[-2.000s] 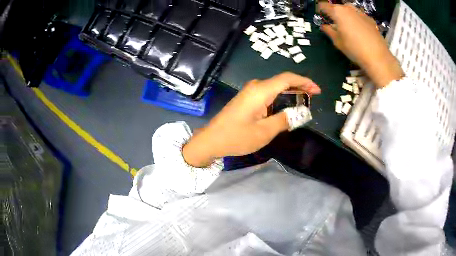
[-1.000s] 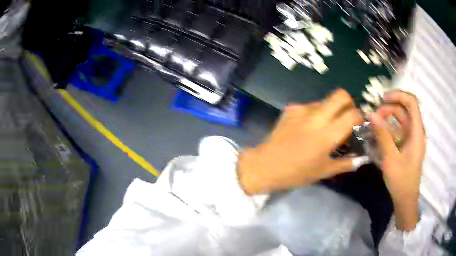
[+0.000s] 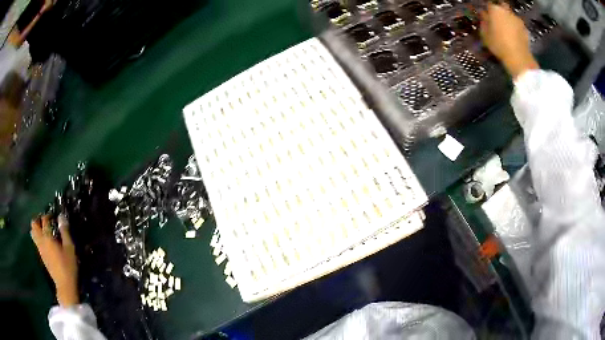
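Note:
My right hand (image 3: 507,38) is at the top right, over the back of the clear tray (image 3: 406,119) with rows of dark units; its fingertips are blurred, and I cannot tell whether they hold anything. My left hand (image 3: 58,255) is at the far left, over a dark area beside the loose parts, fingers up; I cannot tell whether it holds something. A white parts tray (image 3: 298,153) with regular rows of thin slivers lies between the hands, on top of another white layer. No unit housing shows clearly in either hand.
Shiny silver parts (image 3: 149,192) lie in a heap left of the white tray. Cream-white pads (image 3: 159,282) lie in front of them. A small white square (image 3: 451,147) sits beside the clear tray. White crumpled material (image 3: 489,178) is at the right. A pale machine edge (image 3: 589,20) shows top right.
The view has swung to the right. My hands, together around a small part before, are now far apart: left at the far left, right over the clear tray.

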